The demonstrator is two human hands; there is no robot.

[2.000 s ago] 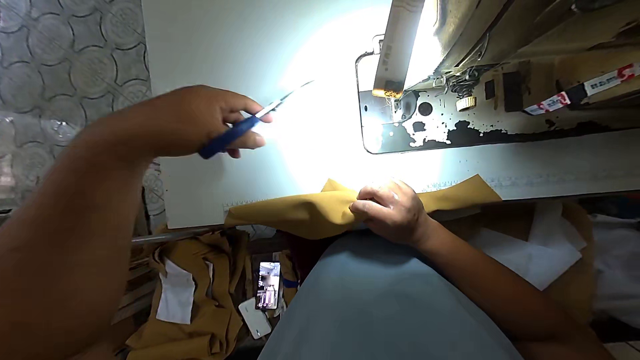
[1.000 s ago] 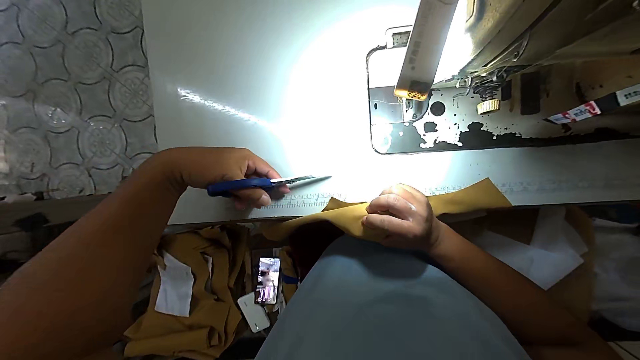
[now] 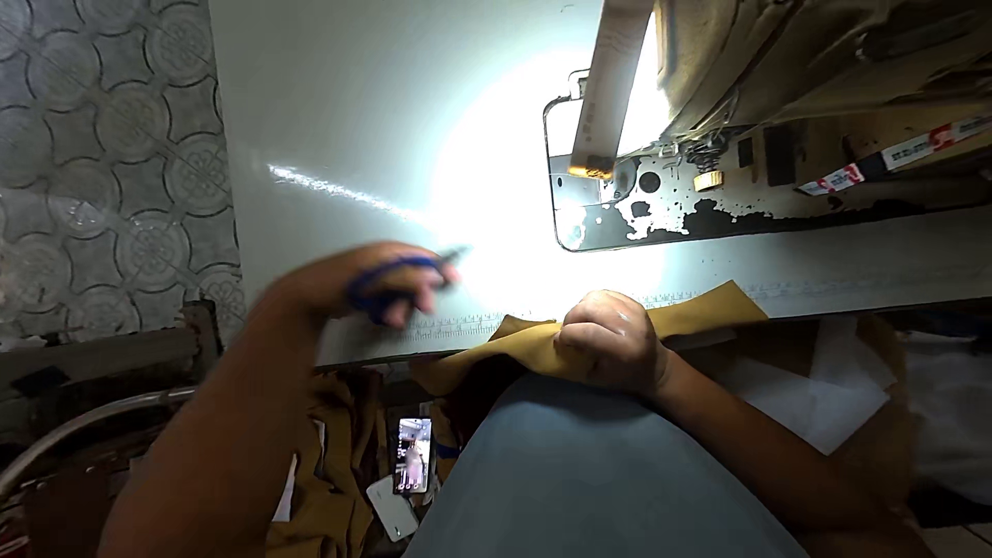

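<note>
My left hand (image 3: 391, 283), blurred by motion, holds small blue-handled scissors (image 3: 380, 291) above the white table near its front edge. Their metal tip points up and to the right. My right hand (image 3: 616, 337) is a closed fist on a strip of mustard-yellow fabric (image 3: 709, 310), which it pins at the table edge. The strip reaches out on both sides of the fist, and its left part sags over the edge. The presser area and needle of the sewing machine (image 3: 775, 101) lie behind and to the right, partly hidden by a flat light-coloured strip (image 3: 612, 85).
A ruler scale (image 3: 457, 325) is printed along the front edge of the table (image 3: 325, 101). Below the edge are brown fabric pieces (image 3: 325, 496), a lit phone (image 3: 412, 456), a white device (image 3: 393, 508) and white sheets (image 3: 814, 395). A curved metal tube (image 3: 101, 418) stands at lower left.
My left hand with the scissors has moved up, away from the table edge, since a second ago. My right fist stays on the yellow fabric.
</note>
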